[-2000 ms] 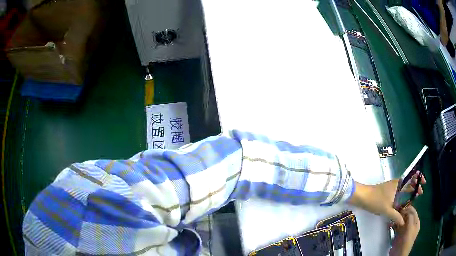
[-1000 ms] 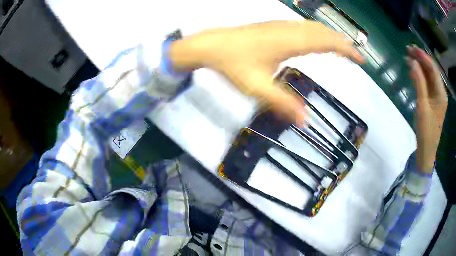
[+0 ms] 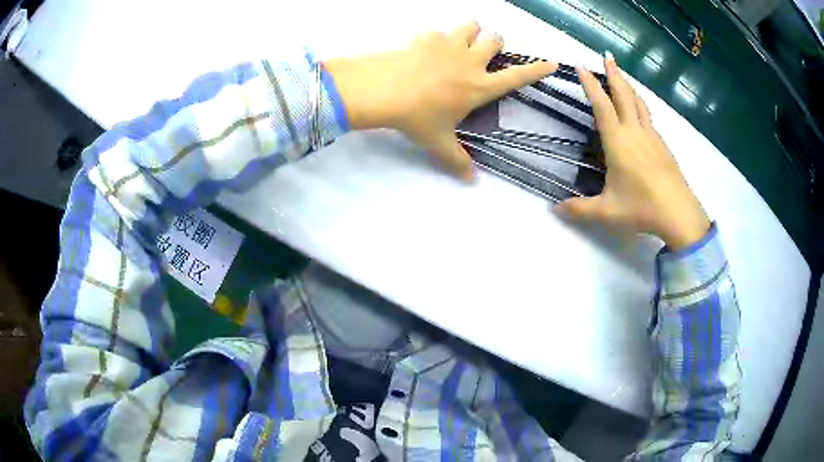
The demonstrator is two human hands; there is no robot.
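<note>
Several dark phone middle frames [image 3: 483, 119] with thin silver rims lie overlapping on the white table surface [image 3: 379, 244], near its far edge. My left hand [image 3: 416, 86] holds their left end, fingers along the far side and thumb on the near side. My right hand [image 3: 637, 162] holds their right end, fingers at the far corner and thumb at the near corner. Both hands are bare. The fingers and palms hide parts of both ends, so the exact overlap cannot be told.
A shiny green conveyor belt [image 3: 669, 72] runs beyond the table, with a small orange-marked part [image 3: 696, 38] on it. A grey cabinet [image 3: 45, 126] stands at the left. A white sign [image 3: 201, 253] with Chinese characters lies by the near table edge, over the green floor.
Two seconds ago, both hands held one frame over the belt side. One second ago, they were apart above the fanned frames. Now both grip the frames, bunched closer and farther from my body.
</note>
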